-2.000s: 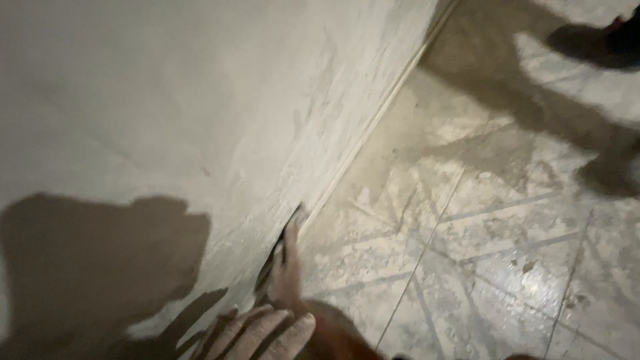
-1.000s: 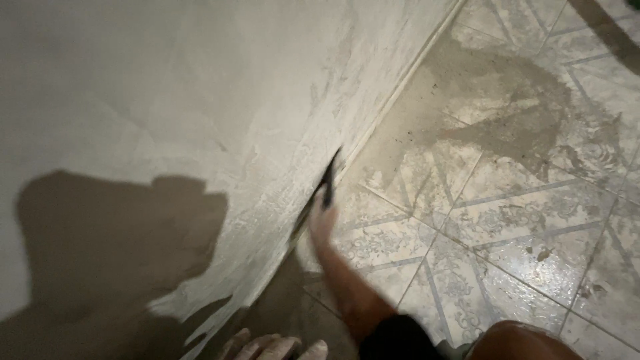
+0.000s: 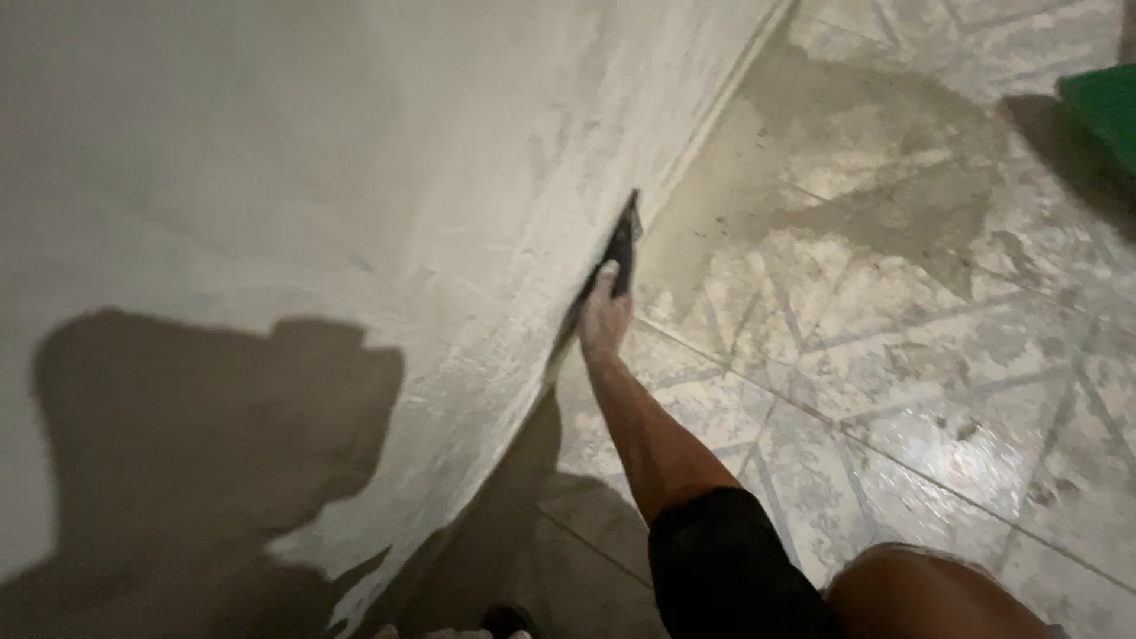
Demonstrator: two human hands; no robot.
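My right hand (image 3: 607, 324) grips a dark, flat, long-bladed tool (image 3: 624, 240), possibly a plastering float or trowel. The tool lies against the foot of the pale plastered wall (image 3: 355, 195), along the line where wall and floor meet. Its tip points up and away from me. Only some fingertips of my left hand (image 3: 444, 634) show at the bottom edge, beside a small dark thing; what that hand touches is hidden.
The patterned tile floor (image 3: 887, 373) is smeared with pale residue, with a damp-looking patch (image 3: 887, 195) near the wall. Part of a green object (image 3: 1105, 111) enters at the right edge. My bare knee (image 3: 932, 590) is at the bottom right. Shadows fall on the wall.
My right hand has moved forward along the wall's foot with the dark tool. My left hand has dropped mostly out of view. The foot at the upper right is gone; a green object shows at the right.
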